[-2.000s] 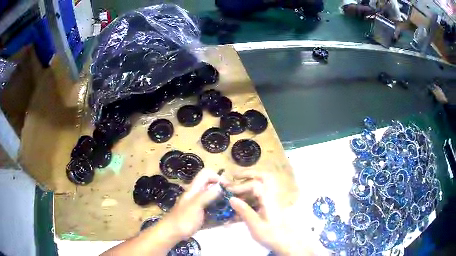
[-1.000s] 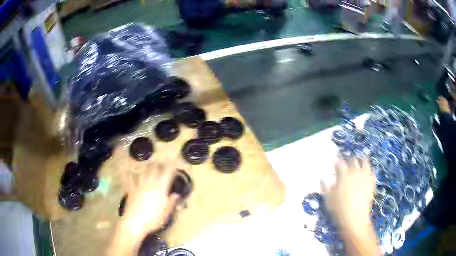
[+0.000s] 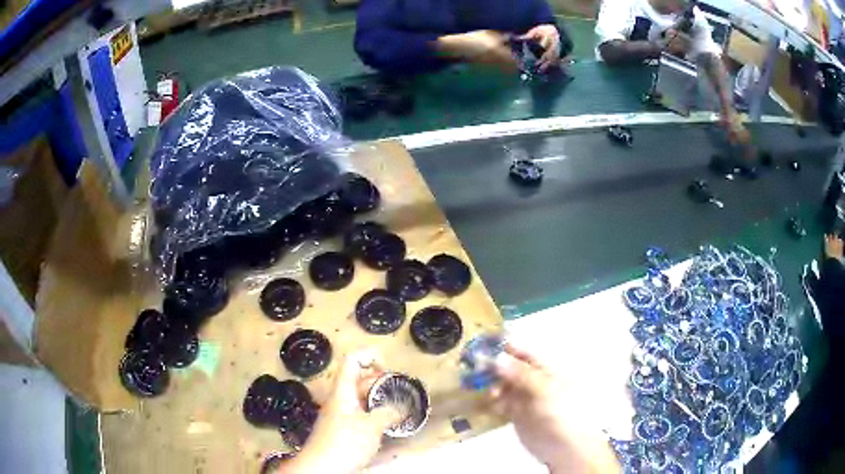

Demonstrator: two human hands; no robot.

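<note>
My left hand (image 3: pixel 357 407) holds a round black housing (image 3: pixel 398 405) over the lower part of the cardboard, its ribbed rim and inside facing up. My right hand (image 3: pixel 533 393) holds a blue-and-silver insert (image 3: pixel 482 362) by its edge, just right of the housing and apart from it. Loose black housings (image 3: pixel 435 329) lie on the cardboard sheet (image 3: pixel 232 370), some overlapping. A big tangled heap of blue-and-silver inserts (image 3: pixel 713 361) lies on the white surface (image 3: pixel 579 338) at right.
A clear bag of black housings (image 3: pixel 250 157) stands upper left. A small dark scrap (image 3: pixel 460 425) lies near the cardboard's edge. The dark conveyor belt (image 3: pixel 565 213) carries joined units (image 3: pixel 526 171). People work across it, one in dark sleeves (image 3: pixel 398 42). Cardboard flaps (image 3: pixel 83 278) stand at left.
My right hand has come left from the heap with an insert. My left hand has moved right and down with a housing, now face up. More units show on the belt.
</note>
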